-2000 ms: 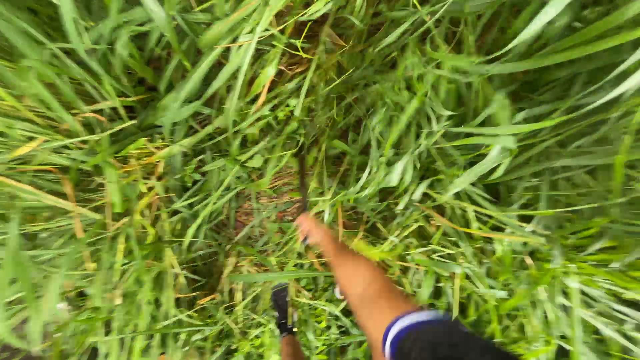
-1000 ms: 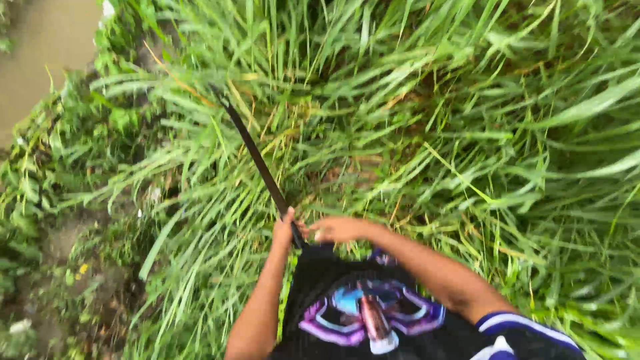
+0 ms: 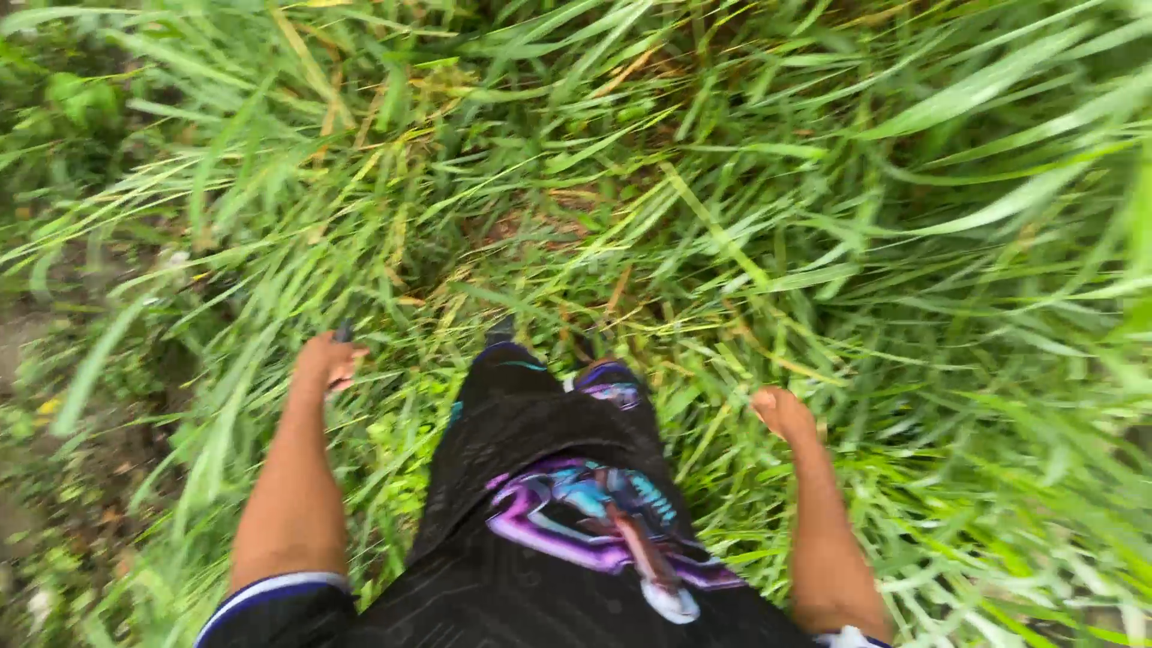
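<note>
At the left of the head view, my left hand (image 3: 329, 362) is closed around a dark handle (image 3: 342, 331); only a short end shows by the thumb, and the rest of the tool is hidden. My right hand (image 3: 783, 414) is low over the grass on the right, fingers curled, with nothing visible in it. Between the hands are my black printed shirt (image 3: 540, 558) and dark shorts (image 3: 504, 396). Long green grass (image 3: 576, 162) lies around and in front of my legs, some of it bent over.
Bare brown ground (image 3: 540, 225) with dry stalks shows through the grass ahead. Along the left edge, dark soil (image 3: 117, 450) carries low leafy plants. Tall broad-bladed grass (image 3: 981, 180) leans in from the right.
One second ago both hands were together at the handle end of a long dark tool pointing up and left. Now they are wide apart, my right hand off it, and its long shaft is out of sight.
</note>
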